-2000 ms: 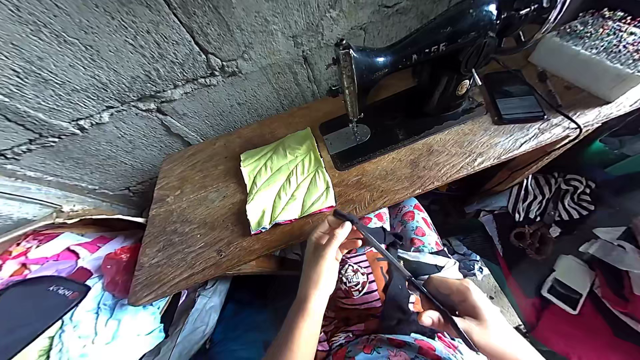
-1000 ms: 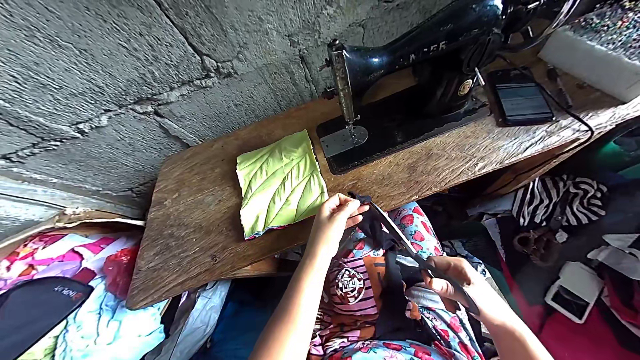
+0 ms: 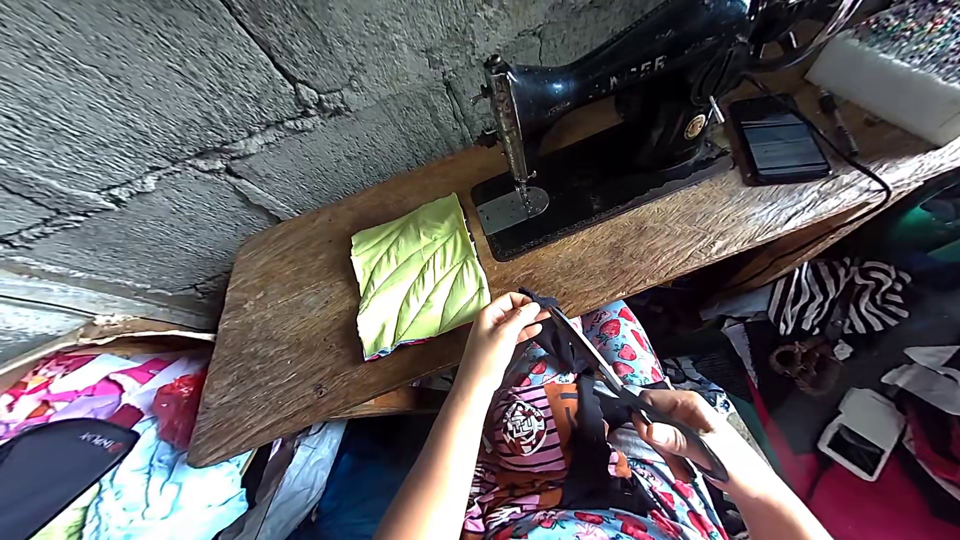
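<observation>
My left hand (image 3: 512, 322) pinches one end of a dark cloth strip (image 3: 553, 337) just off the table's front edge. In my right hand (image 3: 679, 424) are large scissors (image 3: 607, 371), their long blades pointing up and left to the cloth by my left fingertips. More black cloth (image 3: 589, 450) hangs over my lap, on strawberry-print fabric (image 3: 622, 345). To the left of my hands, a quilted yellow-green fabric piece (image 3: 420, 277) lies on the wooden table (image 3: 292, 330). Behind it, to the right, stands a black sewing machine (image 3: 622, 82).
A phone (image 3: 780, 139), its cable and a pen (image 3: 838, 124) lie right of the machine, beside a white foam block (image 3: 885, 82). A concrete block wall (image 3: 225, 112) rises behind. Cloth scraps (image 3: 82, 390) fill the lower left; a striped cloth (image 3: 840, 296) and a white-framed device (image 3: 861, 433) are at right.
Two seconds ago the scissors looked closed along the strip; now their blades are parted at the cloth. The quilted piece has stayed on the table.
</observation>
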